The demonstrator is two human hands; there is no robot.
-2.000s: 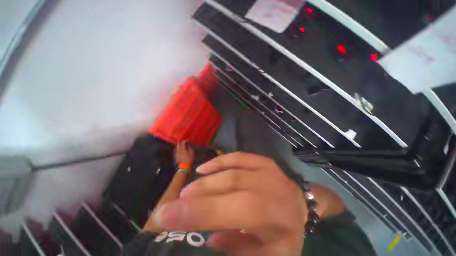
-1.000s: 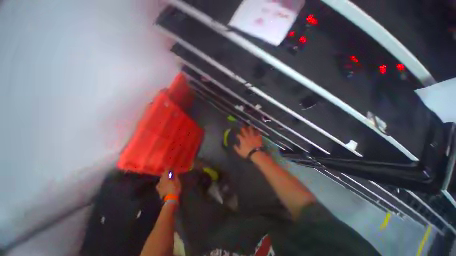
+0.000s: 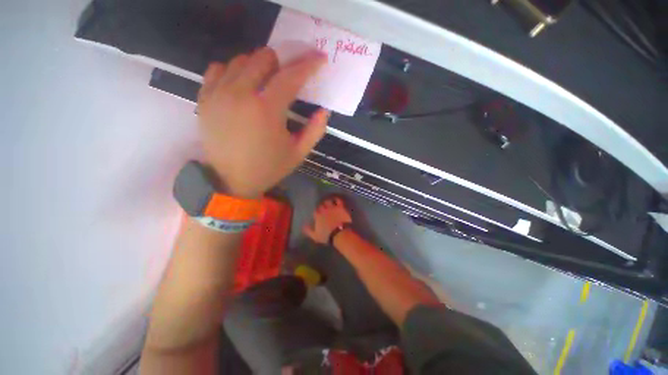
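A white paper sheet (image 3: 340, 69) with red handwriting lies on the black upper shelf (image 3: 439, 88), near its left end. My left hand (image 3: 253, 121), with a dark smartwatch and orange band, is raised at that shelf. Its index finger lies over the left part of the paper, its thumb is apart below, and no grip on the paper shows. The small device seen earlier is not visible in it. My right hand (image 3: 331, 221) is low in the centre, beside the rack over my leg, fingers spread and empty.
Dark units with thin wires (image 3: 502, 135) lie on the shelf right of the paper. Lower shelves carry small white slips (image 3: 521, 226). An orange-red crate (image 3: 265, 245) stands below by the white wall (image 3: 80, 183). Yellow lines (image 3: 564, 351) mark the floor, with something blue (image 3: 628, 368) at bottom right.
My left hand has risen from beside the crate to the paper on the shelf. The shelf and paper appear closer. My right hand has stayed low, with its fingers spread.
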